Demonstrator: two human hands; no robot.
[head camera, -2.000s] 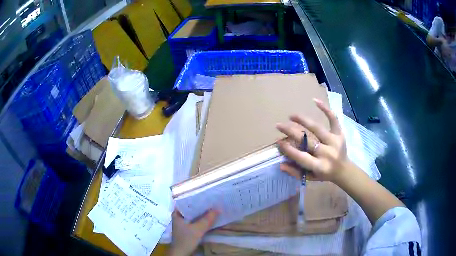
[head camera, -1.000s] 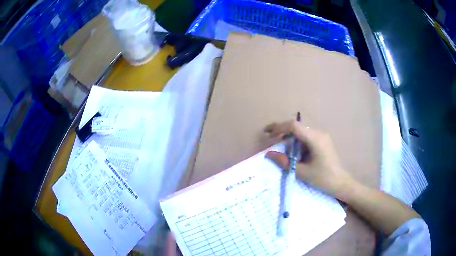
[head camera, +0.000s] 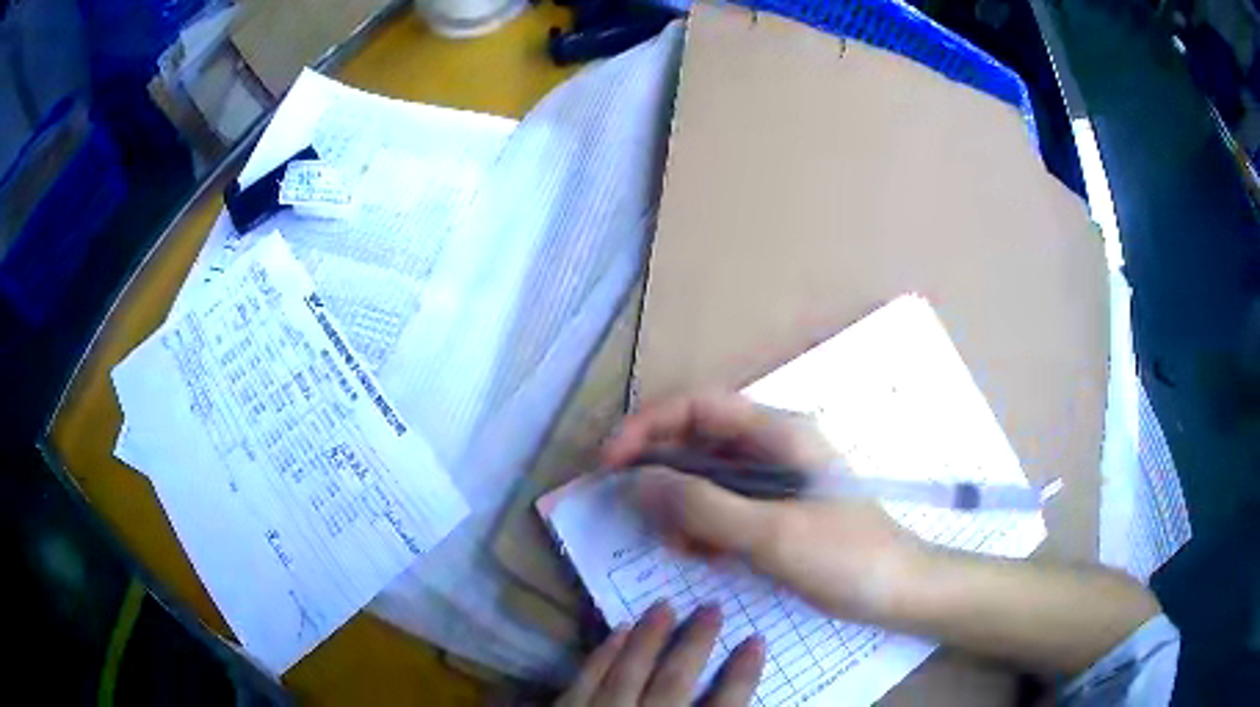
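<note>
The record form pad (head camera: 953, 414) lies tilted on the brown cardboard sheet (head camera: 857, 207), its printed grid facing up. My right hand (head camera: 753, 497) is over the pad's upper left part and holds the gel pen (head camera: 898, 490). The pen's dark tip end points left and its clear barrel points right; the hand is slightly blurred. My left hand (head camera: 670, 663) is at the bottom edge of the picture, partly cut off, with its fingers spread on the pad's lower left part.
A printed work order (head camera: 297, 456) and a dense table sheet (head camera: 401, 249) lie at left on the yellow tabletop (head camera: 415, 69). A black part (head camera: 256, 194) with a white label rests on them. A blue crate (head camera: 912, 42) stands behind the cardboard. The dark green conveyor (head camera: 1175, 249) is at right.
The view has moved down and closer to the papers. My right hand has turned the pen from near upright to lying sideways and moved to the pad's left part. My left hand's fingers now show on the pad.
</note>
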